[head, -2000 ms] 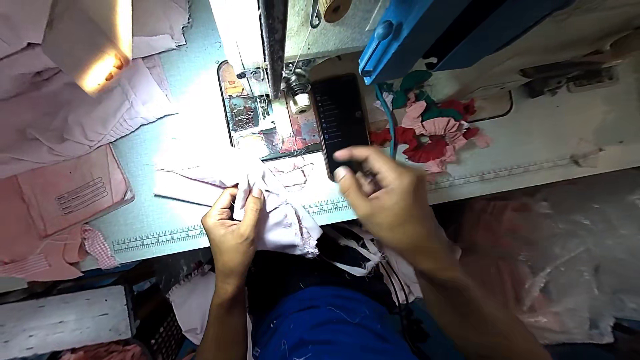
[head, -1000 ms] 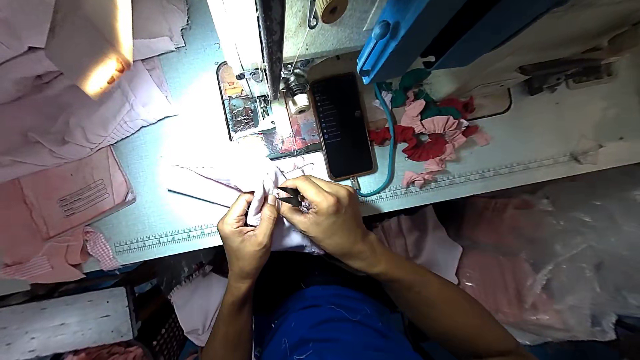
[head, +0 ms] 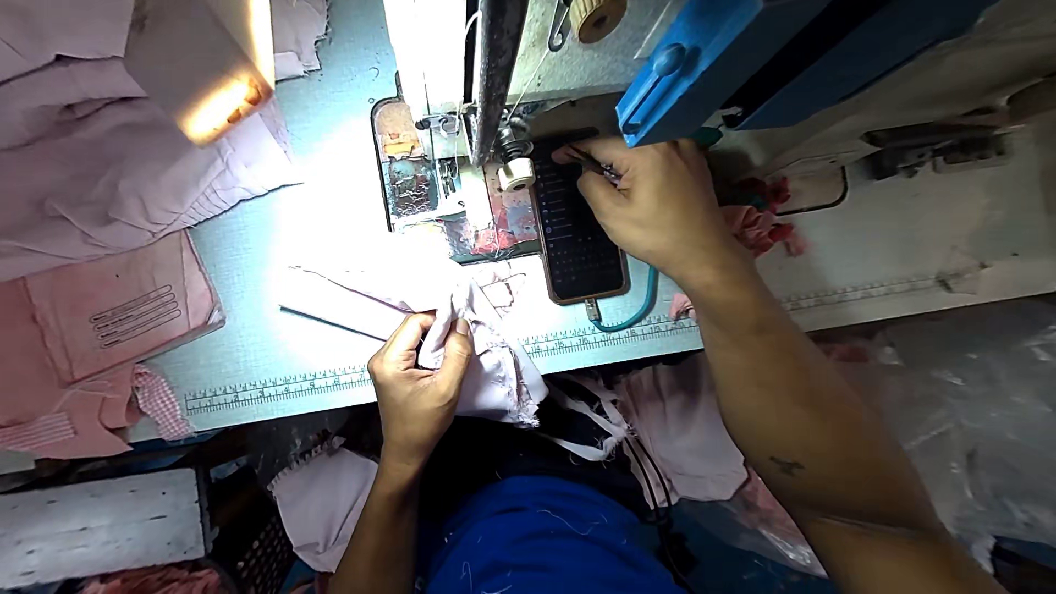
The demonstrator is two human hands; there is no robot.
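My left hand (head: 419, 371) pinches a pale pink piece of fabric (head: 487, 371) at the table's front edge, in front of the sewing machine's needle area (head: 450, 186). The fabric's far part is washed out by the lamp light. My right hand (head: 652, 198) is over the upper part of a smartphone (head: 577, 239) and holds a small dark tool (head: 592, 163), perhaps thread snips, between thumb and fingers. The phone lies right of the presser foot with its screen lit, a teal cable (head: 648, 305) plugged into its lower end.
Pink fabric pieces (head: 124, 157) and a worn pink booklet (head: 124, 305) lie at left. A blue machine part (head: 701, 66) overhangs the right hand. Red and pink scraps (head: 755, 227) lie beyond the right wrist. A printed ruler strip (head: 280, 389) runs along the front edge.
My right hand has moved from the fabric beside my left hand, up and right to over the phone. My left hand keeps its hold on the fabric.
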